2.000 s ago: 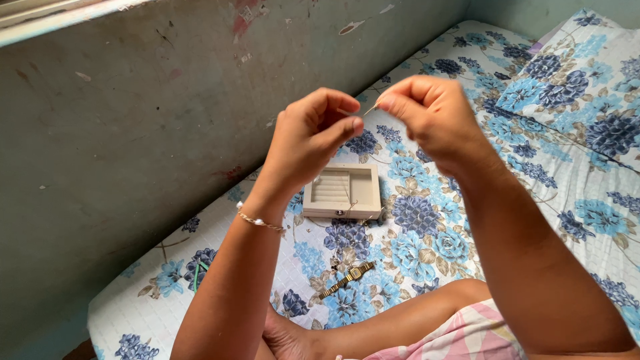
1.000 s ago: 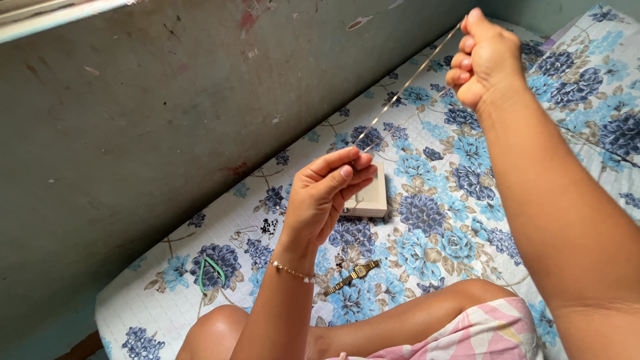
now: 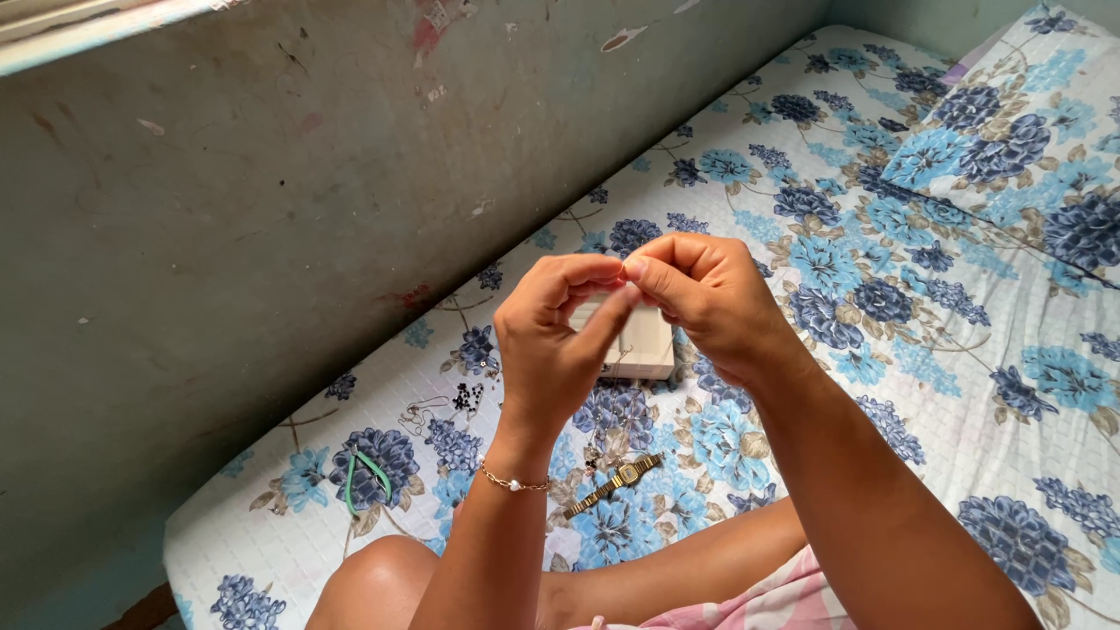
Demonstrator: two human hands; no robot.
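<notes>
My left hand (image 3: 560,324) and my right hand (image 3: 700,297) meet at the fingertips above a cream jewelry box (image 3: 647,350). Both pinch a thin chain, of which only a little shows between and below the fingers; the rest is hidden. The box lies on the bed behind my hands, partly covered by them. A gold-coloured wristwatch (image 3: 628,474) lies nearer to me, beside a small piece of jewelry (image 3: 591,459). A bracelet with a pearl-like bead (image 3: 514,485) is round my left wrist.
On the floral bedsheet (image 3: 752,437) lie a silvery chain (image 3: 422,415), a black beaded piece (image 3: 468,398) and a green band (image 3: 352,481). A worn wall (image 3: 262,192) runs along the bed's left side. A pillow (image 3: 1006,131) is at the upper right. My bent legs are at the front.
A second ago my hands were apart with the chain stretched between them; my right hand has come down and left, and the fingertips now meet.
</notes>
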